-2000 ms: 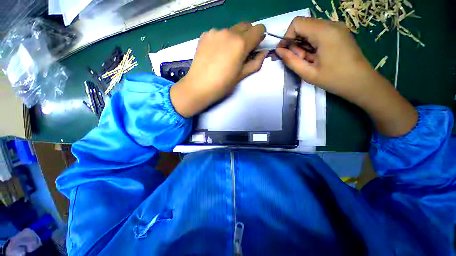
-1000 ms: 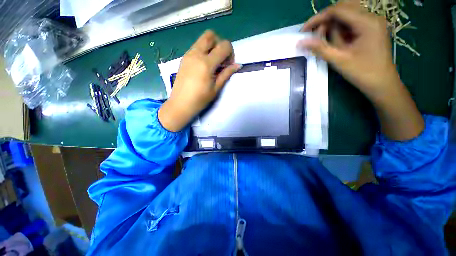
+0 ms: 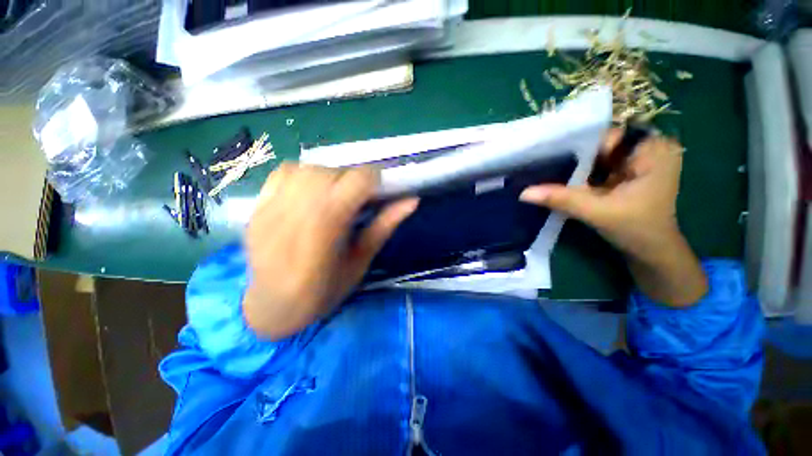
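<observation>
A black tablet back housing (image 3: 463, 214) is tilted up in front of me, with a white sheet (image 3: 583, 134) behind its far edge. My left hand (image 3: 312, 236) grips its left end, thumb on the dark face. My right hand (image 3: 628, 196) grips its right end with the sheet, thumb on the face near a small white patch. A slim dark tool seems to be in my right hand, but it is blurred. More white sheet (image 3: 507, 281) lies under the housing's near edge.
Tan strips (image 3: 242, 165) and black strips (image 3: 190, 203) lie at left, beside a clear plastic bag (image 3: 85, 129). A heap of tan slivers (image 3: 623, 80) lies at the far right. Stacked panels on white sheets (image 3: 312, 36) stand at the back. A pale padded edge (image 3: 773, 178) runs along the right.
The housing has gone from lying flat to tilted up with the sheet. My right hand has come down onto its right end; my left hand has moved left and nearer. The view has shifted.
</observation>
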